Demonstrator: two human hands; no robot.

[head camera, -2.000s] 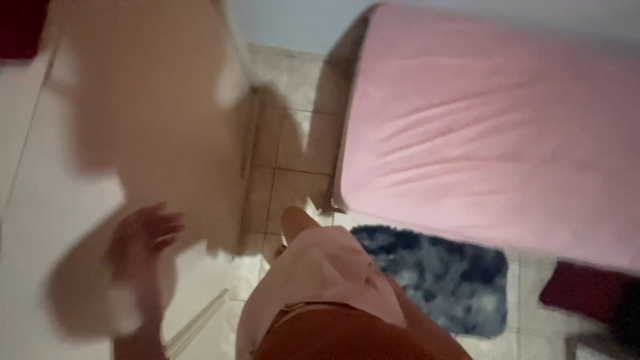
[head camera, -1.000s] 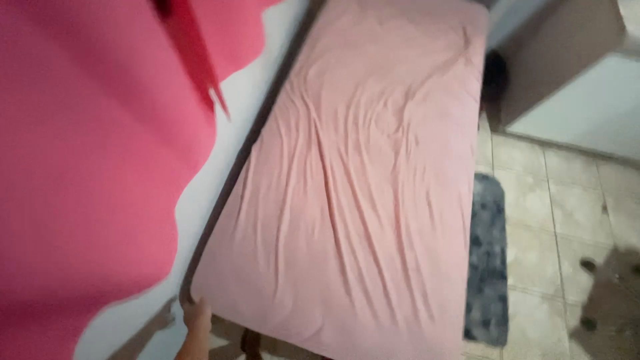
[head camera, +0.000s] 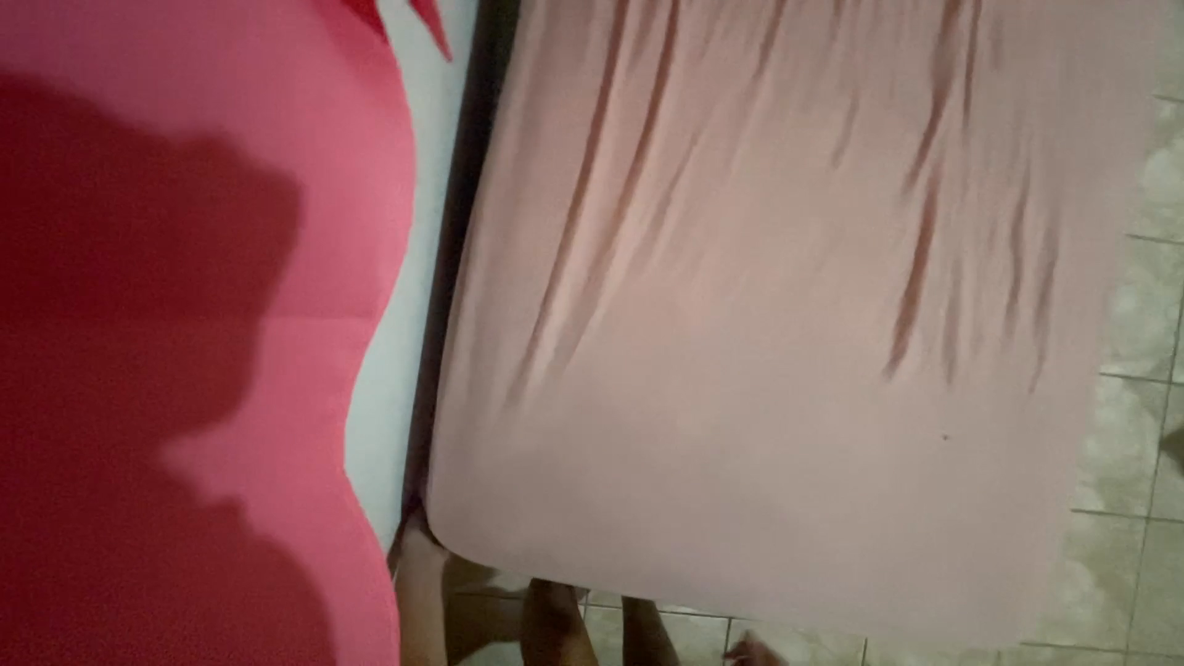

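A mattress with a fitted pink sheet (head camera: 758, 370) fills the middle of the head view, with long creases in its upper part and a smoother near end. My left hand (head camera: 418, 536) is at its near left corner, by the dark gap along the wall; the fingers are hidden there. At the bottom edge, below the near end of the mattress, a small blurred part of my right hand (head camera: 754, 649) shows, apart from the sheet. What its fingers do cannot be made out.
Pink-red wavy-edged fabric or panel (head camera: 342, 370) covers the left side, with a shadow on it. A pale wall strip (head camera: 379, 435) lies between it and the mattress. My legs (head camera: 560, 629) stand at the near end. Tiled floor (head camera: 1119, 462) runs along the right.
The view has swung and come closer to the near end of the mattress. My left hand, away from the mattress two seconds ago, is now at its corner.
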